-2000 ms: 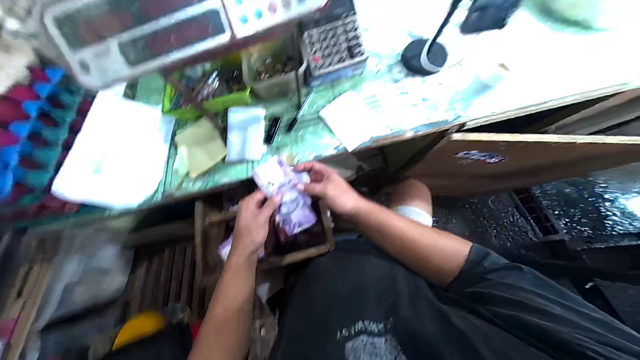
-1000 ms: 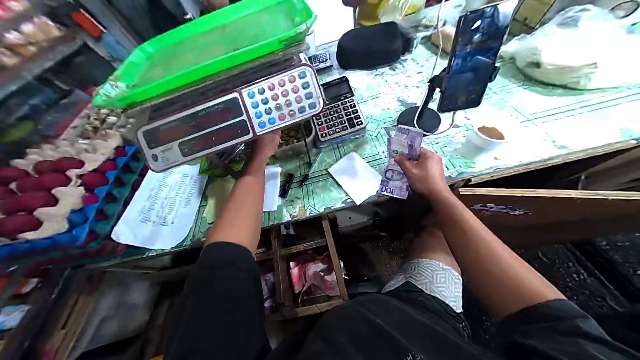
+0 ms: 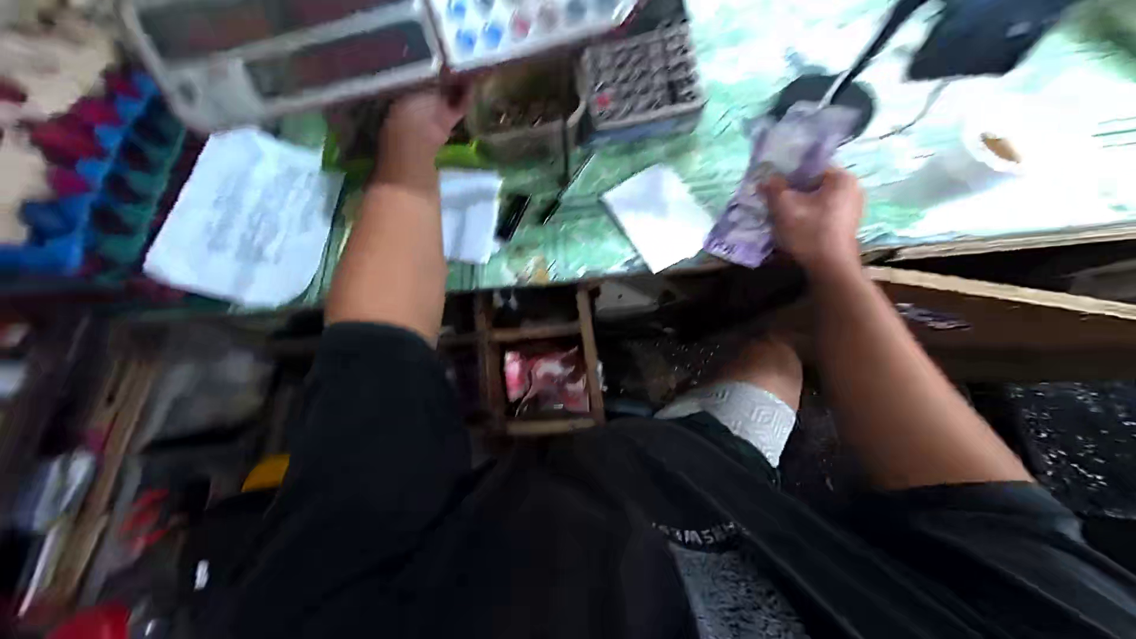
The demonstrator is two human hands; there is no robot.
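Note:
My right hand point(image 3: 821, 213) grips purple banknotes point(image 3: 741, 222) above the green-patterned counter, beside the black base of a phone stand point(image 3: 825, 98). My left hand point(image 3: 426, 115) reaches under the front of a digital weighing scale point(image 3: 346, 53), at a green container point(image 3: 461, 156) beside a container of small items point(image 3: 524, 115). Its fingers are mostly hidden and blurred, so I cannot tell whether they hold anything. An open wooden cash drawer point(image 3: 550, 426) with reddish banknotes point(image 3: 546, 380) in one compartment juts out between my arms.
A calculator point(image 3: 643, 80) stands right of the scale. Papers with writing point(image 3: 248, 213), a blank white sheet point(image 3: 657, 217) and a black pen point(image 3: 564, 191) lie on the counter. Stacked egg trays point(image 3: 98, 177) are at the left. A small white cup point(image 3: 994, 146) sits at the right.
Two seconds ago both my hands held the purple notes over the drawer. My right hand has carried them right above the counter, and my left hand has gone under the scale. The view has tilted down since one second ago.

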